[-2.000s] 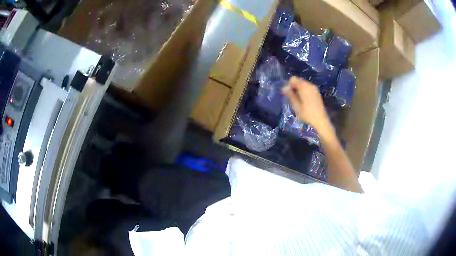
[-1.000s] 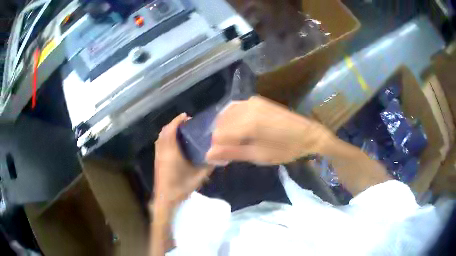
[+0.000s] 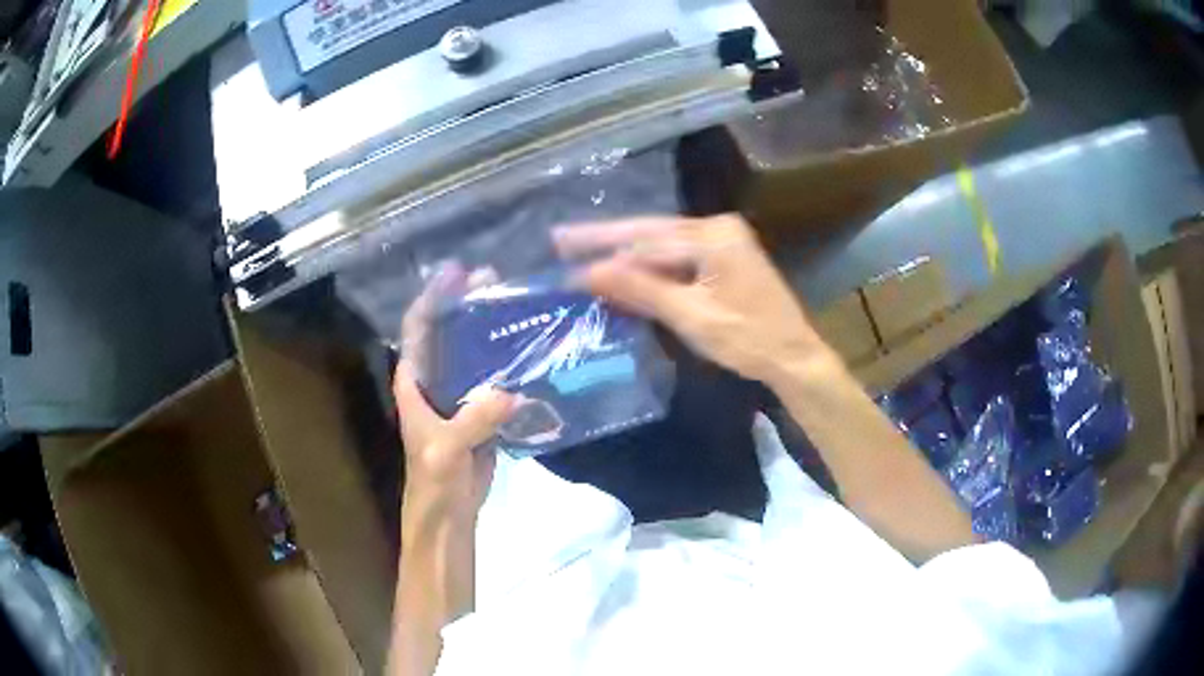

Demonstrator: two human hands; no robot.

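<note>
A dark navy smartwatch gift box with white lettering and a light-blue patch sits in a clear plastic film bag, whose loose part extends beyond the box towards the sealing jaw. My left hand is shut on the box at its left side, thumb on the front face. My right hand is slightly blurred, over the film at the box's far right edge. Its fingers are extended; whether they grip the film is unclear.
The heat sealer stands ahead. The supply carton with navy boxes is at right. The receiving carton is at left, with a small item inside. The film carton is beyond right. A grey crate or case is far left.
Earlier, my right hand was in the supply carton. Since one second ago, the box has turned to show its lettered face, the film has spread towards the sealer, and my right hand has moved right.
</note>
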